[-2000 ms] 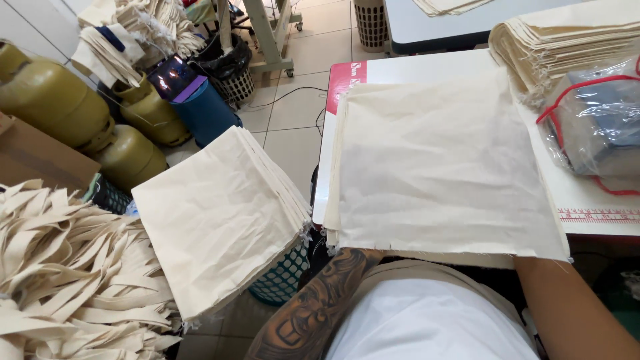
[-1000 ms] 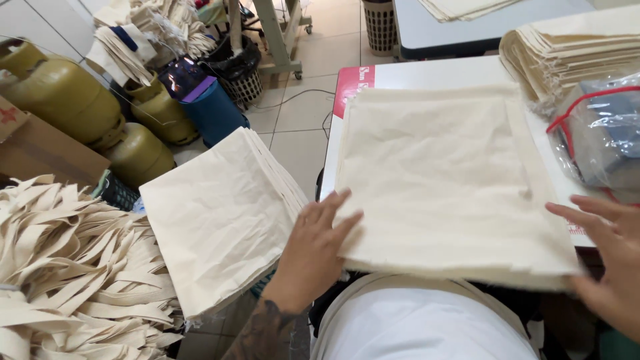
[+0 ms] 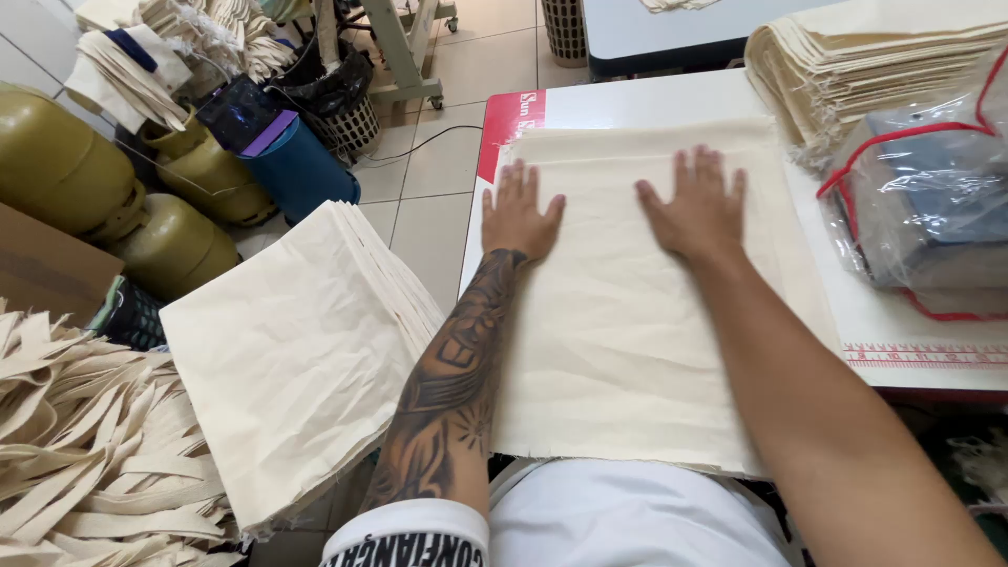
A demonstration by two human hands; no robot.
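Observation:
A stack of cream cloth panels (image 3: 614,339) lies on the white table in front of me, its near edge against my shirt. My left hand (image 3: 520,213) rests flat on the upper left of the top panel, fingers spread. On the panel's upper right lies my right hand (image 3: 701,205), palm down with the fingers apart. Neither hand grips anything. To the left of the table, a second stack of cream cloth panels (image 3: 283,354) sits tilted, close beside my left forearm.
Folded cream cloth (image 3: 882,71) and a plastic-wrapped package with red cord (image 3: 929,189) occupy the table's right side. Cloth strips (image 3: 102,457) are heaped at lower left. Gas cylinders (image 3: 63,157) and a blue bin (image 3: 299,169) stand behind them. A printed ruler (image 3: 921,354) marks the table's right edge.
Both hands have moved from the near side of the stack to its far part and now lie on the top panel. Two seconds ago, they were hidden beneath the cloth.

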